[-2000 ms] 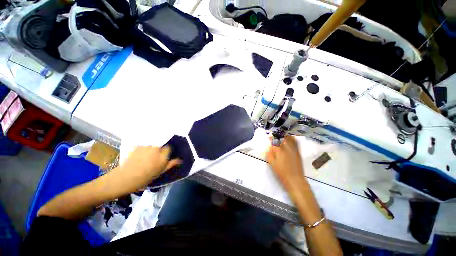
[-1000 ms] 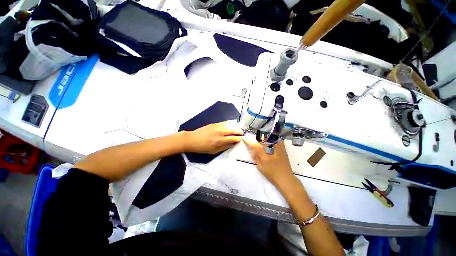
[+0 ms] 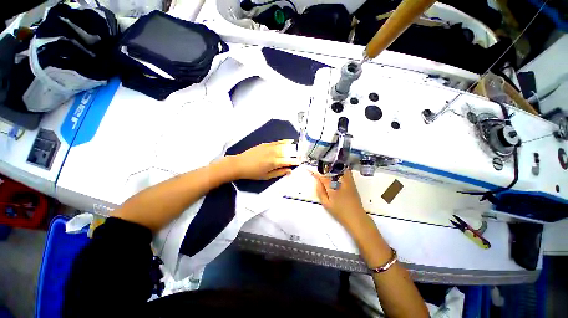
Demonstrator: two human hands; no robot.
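White fabric (image 3: 180,133) with dark panels lies across the machine bed and hangs over the table's front edge. My left hand (image 3: 266,160) rests flat on a dark panel (image 3: 265,135), fingertips near the needle area. Another dark panel (image 3: 210,218) lies below my left forearm. My right hand (image 3: 336,194) is beside the presser foot (image 3: 324,166), its fingertips at the fabric's edge and partly hidden by the machine head. Whether it grips the fabric cannot be told. The sewing machine (image 3: 398,133) is white with a blue stripe.
Thread snips (image 3: 471,231) and a small brown patch (image 3: 392,191) lie right of my right hand. A stack of dark panels (image 3: 169,46) and a black-and-white bundle (image 3: 65,53) sit upper left. A blue crate (image 3: 59,267) and a red crate (image 3: 22,205) are below left.
My left hand has moved from the lower panel to the panel beside the needle. The fabric has shifted and hangs further over the front edge. My right hand stays near the presser foot.
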